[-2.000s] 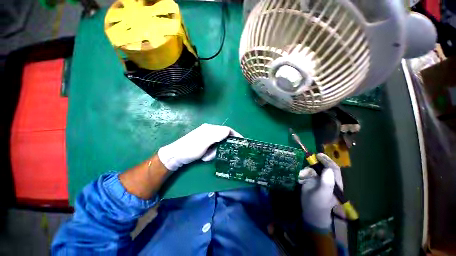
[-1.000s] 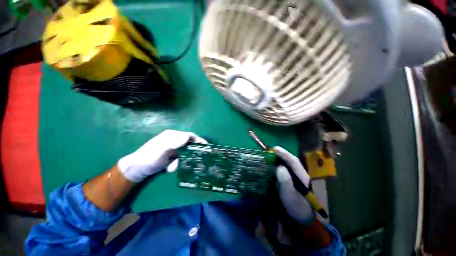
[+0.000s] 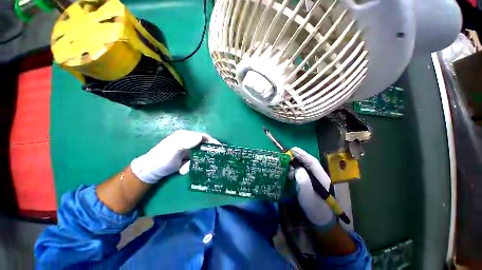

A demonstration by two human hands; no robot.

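A green circuit board with white print is held over the near edge of the green mat, in front of the blue smock. My left hand, in a white glove, grips the board's left end. My right hand, also gloved, is at the board's right end and holds the black and yellow soldering iron. The iron's thin tip points up and left, beyond the board's top right corner and off the board. No solder wire can be made out.
A large off-white fan stands ahead. A black fan with yellow top is at the left. The iron stand and yellow sponge are right. Boards lie on the conveyor. A red-lined bin is far left.
The view has shifted, so the bench things appear further left. The board is now held at both ends; the right hand and iron have come in against its right end.
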